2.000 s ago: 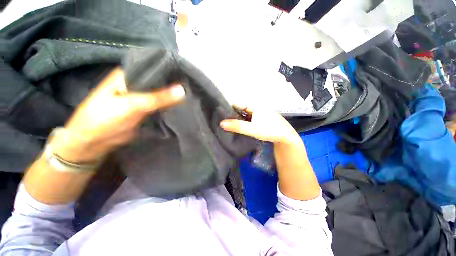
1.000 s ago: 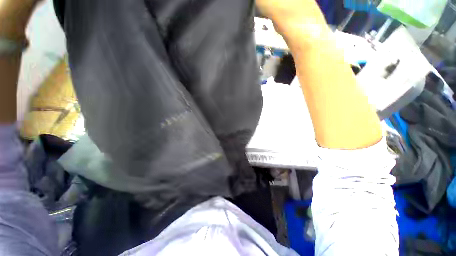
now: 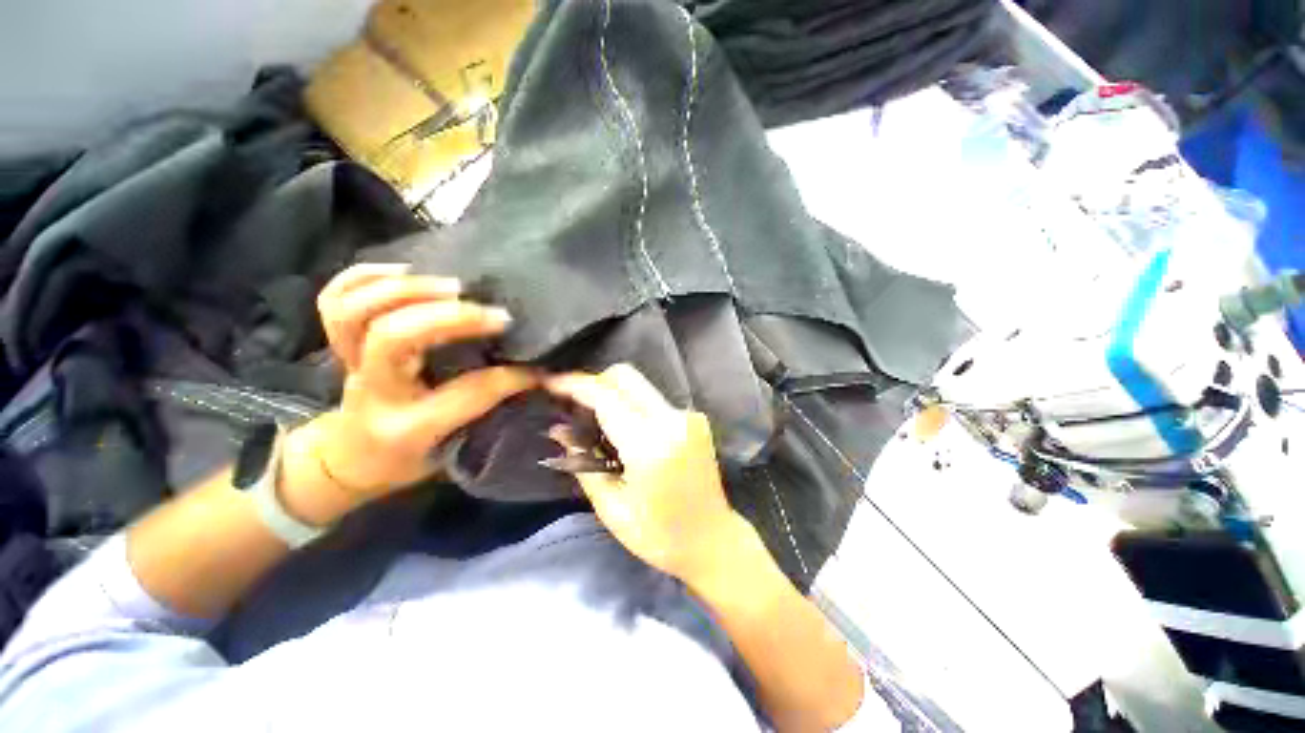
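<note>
The dark grey garment lies over the table edge and my lap, with two pale stitch lines running down its raised part and a grey flap inside its opening. My left hand pinches a bunched dark edge between thumb and fingers. My right hand touches the same edge with thumb and forefinger near the left fingertips. Small pointed metal snips sit in the right palm, partly hidden by the fingers. A thin dark thread runs from the garment across the white table.
The white sewing machine with a blue stripe stands at the right. A brown taped cardboard box is at the back left. A dark garment pile lies left. Folded dark layers lie at the far side. Black pieces with white bands are lower right.
The garment, held up high a second ago, now lies lower over the table and lap. Both hands have come down and together at its edge. The view has shifted, showing the machine head at right.
</note>
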